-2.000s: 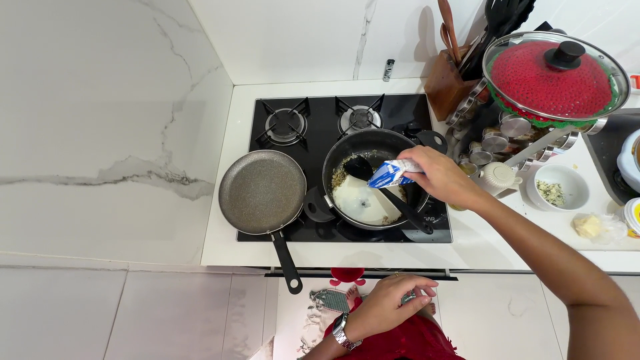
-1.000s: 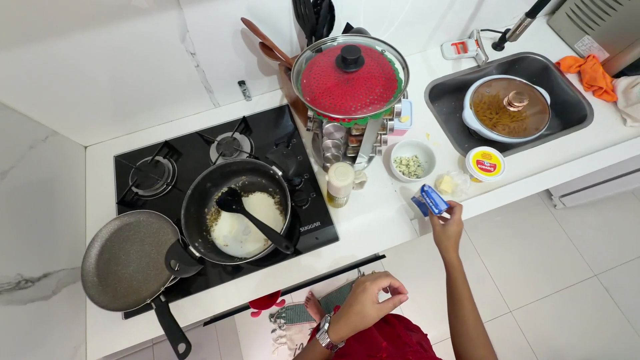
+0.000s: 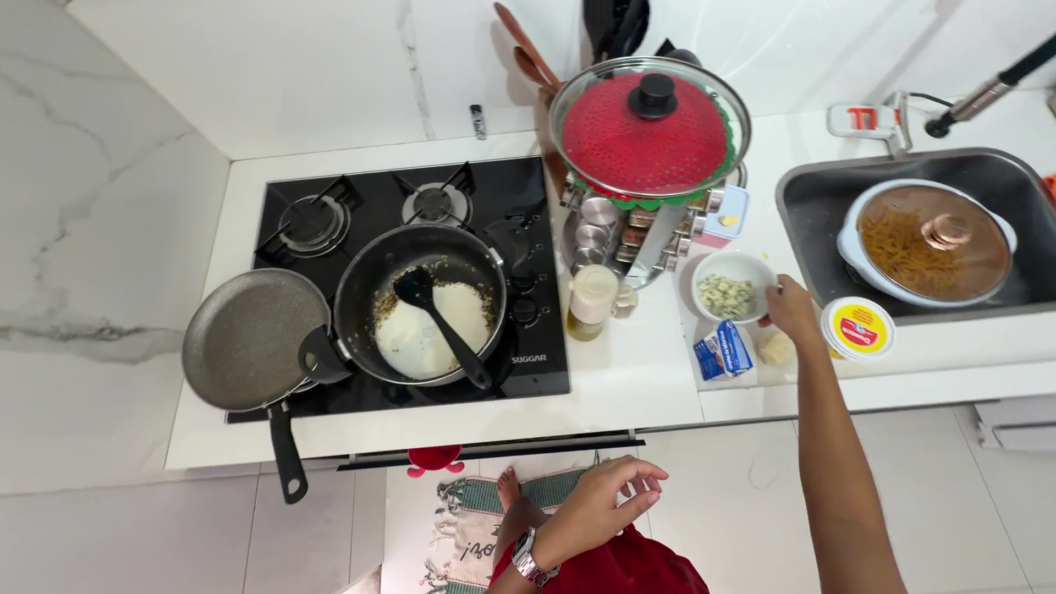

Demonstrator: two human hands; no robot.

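Note:
My right hand point(image 3: 788, 309) grips the right rim of a white bowl point(image 3: 708, 266) holding chopped pale, green-flecked pieces, likely cheese. Just below the bowl a blue and white carton point(image 3: 723, 353) stands on the counter, beside a pale yellow lump point(image 3: 774, 348). My left hand point(image 3: 615, 493), with a watch at the wrist, hangs before the counter's front edge, fingers loosely curled and holding nothing. On the stove, a deep black pan point(image 3: 351, 272) contains white cream over browned bits, with a black spoon-like utensil point(image 3: 445, 330) leaning in it. A grey frying pan point(image 3: 252, 338) sits to its left.
Right of the pan stands an oil bottle point(image 3: 592, 305), near a spice rack point(image 3: 596, 235) under a glass lid point(image 3: 652, 157) with a red cover. A yellow-lidded tub point(image 3: 858, 328) sits by the sink point(image 3: 796, 214), which holds a covered dish of pasta point(image 3: 924, 247). Wooden spoons point(image 3: 528, 49) stand behind.
The carton was over the deep pan in my right hand, then moved right; now it stands on the counter, let go. My right hand has taken hold of the white bowl. The view has shifted right.

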